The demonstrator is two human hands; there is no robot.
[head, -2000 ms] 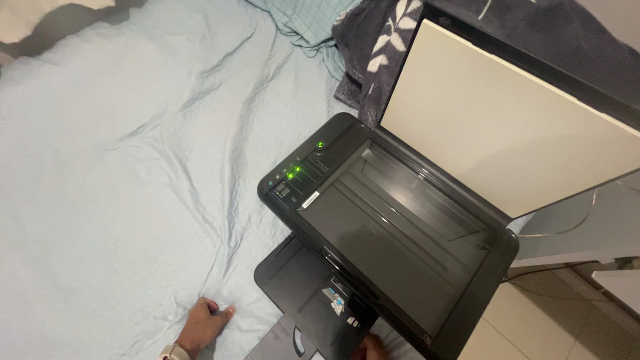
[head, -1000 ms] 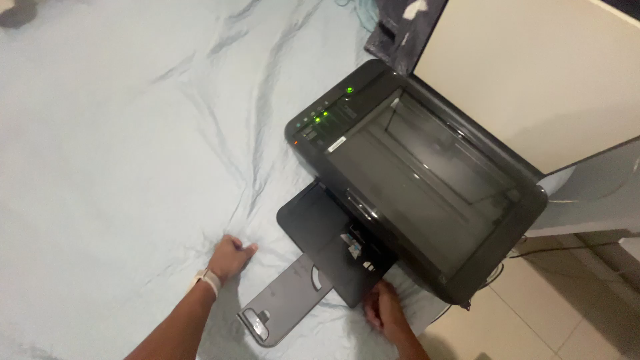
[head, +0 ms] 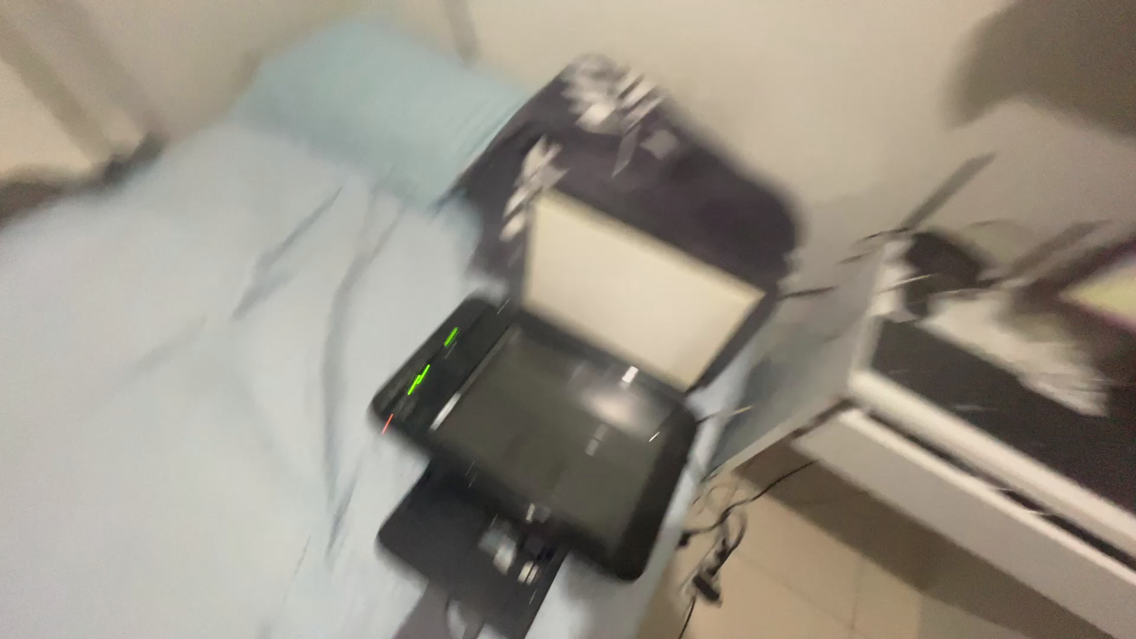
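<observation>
Neither my left hand nor my right hand shows in the blurred head view. A black flatbed printer-scanner lies on the light blue bed sheet. Its lid stands raised, pale side showing, and the scanner glass is uncovered. Green lights and one red light glow on the control panel. At the lower edge of the view the paper tray sticks out from the printer's front, with its grey extension partly cut off by the frame.
Behind the lid are a dark blanket with pale leaf shapes and a light blue pillow. A white desk or cabinet with cluttered items stands at the right. Black cables hang over the tiled floor beside the bed.
Both hands, earlier by the paper tray, have gone out of view. The view has swung to take in the pillow, wall and white furniture.
</observation>
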